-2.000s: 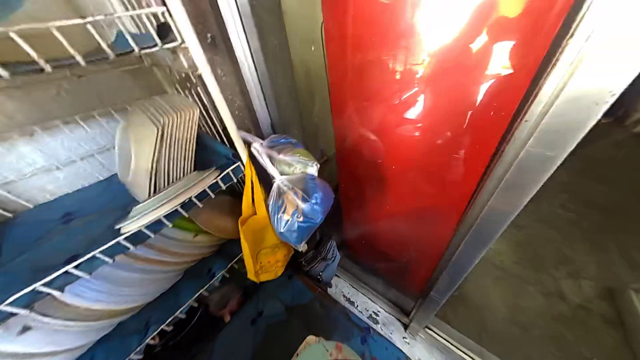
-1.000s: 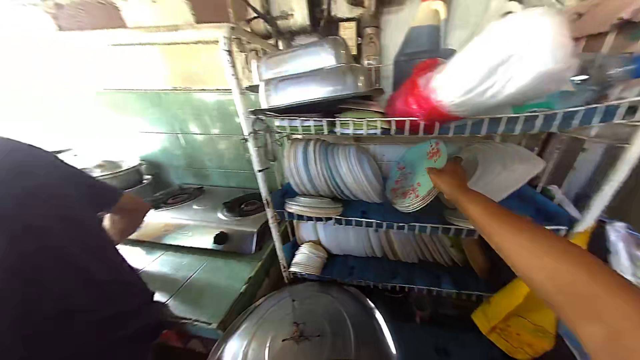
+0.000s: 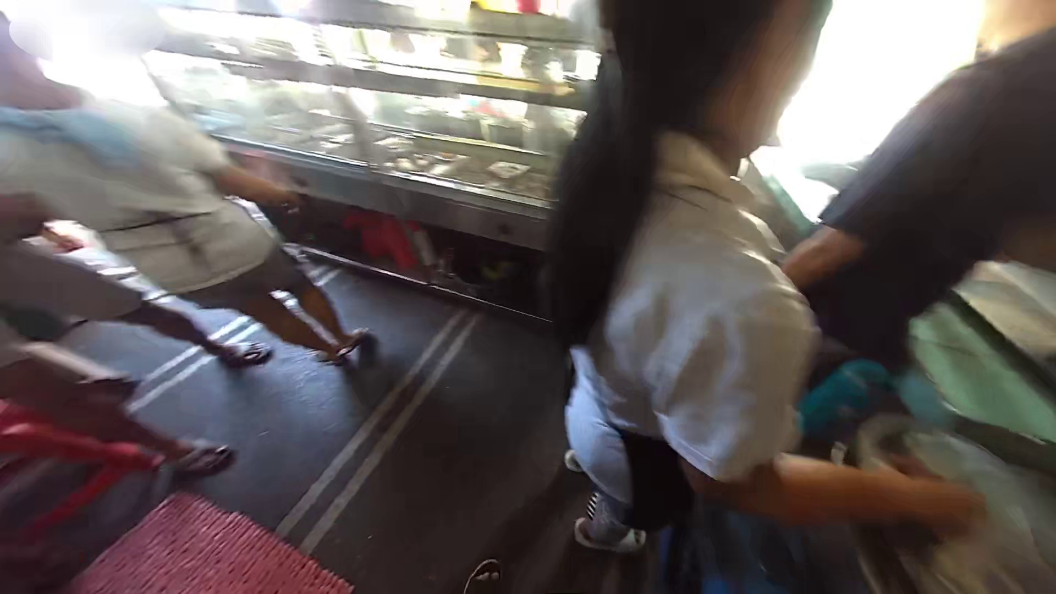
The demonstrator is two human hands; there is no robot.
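Neither my left hand nor my right hand is in view, so what they hold or touch is hidden. A person in a white shirt point(image 3: 709, 305) stands just in front, with a forearm point(image 3: 874, 491) stretched to the right over blurred containers. Beyond stands another person in a dark shirt point(image 3: 940, 173), beside a green tiled counter point(image 3: 982, 371). At the back, a glass display case point(image 3: 462, 157) holds dishes on its shelves. Much of the picture is blurred.
Several people, one in a light shirt point(image 3: 177, 186), are at the left. A red woven mat or seat point(image 3: 206, 553) lies low at the left, near a red chair or stool point(image 3: 74, 450). Pale double lines cross the dark floor point(image 3: 437, 421).
The view has swung far away from the dish rack. One second ago my right hand was on pale green floral plates there; the hand and plates are now out of view.
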